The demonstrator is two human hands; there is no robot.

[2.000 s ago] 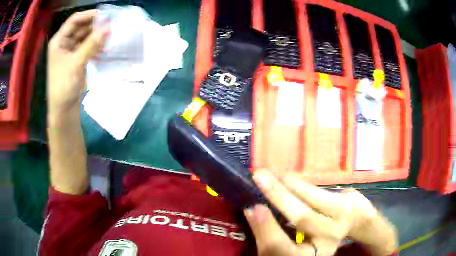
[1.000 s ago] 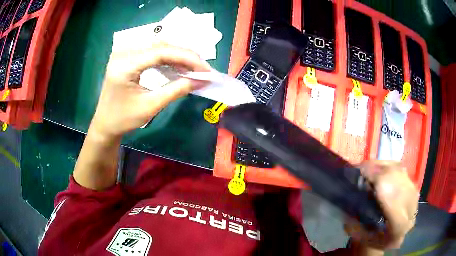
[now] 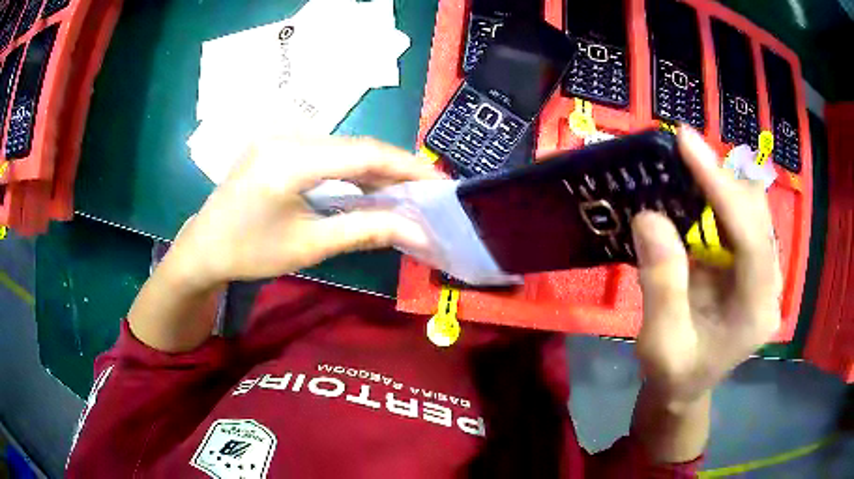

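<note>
My right hand [image 3: 702, 271] holds a black keypad phone [image 3: 552, 220] by its keypad end, screen and keys facing up, with a yellow hang tag [image 3: 709, 239] at that end. My left hand [image 3: 309, 210] holds a whitish phone sleeve [image 3: 445, 224] between thumb and fingers. The phone's screen end is inside the sleeve's open end. Both are above the orange-red phone tray [image 3: 609, 323]. Another keypad phone [image 3: 501, 103] lies slanted across the tray's left pockets. More phones sit in the far row of pockets.
Loose sleeves [image 3: 290, 79] lie overlapping on the green bench left of the tray. Stacked orange-red trays stand at the far left [image 3: 70, 112] and far right [image 3: 833, 243]. A yellow tag [image 3: 444, 327] hangs over the tray's near edge.
My left hand has brought the sleeve from the loose pile onto the phone's end. My right hand has turned the phone from its back to its key side and raised it nearly level.
</note>
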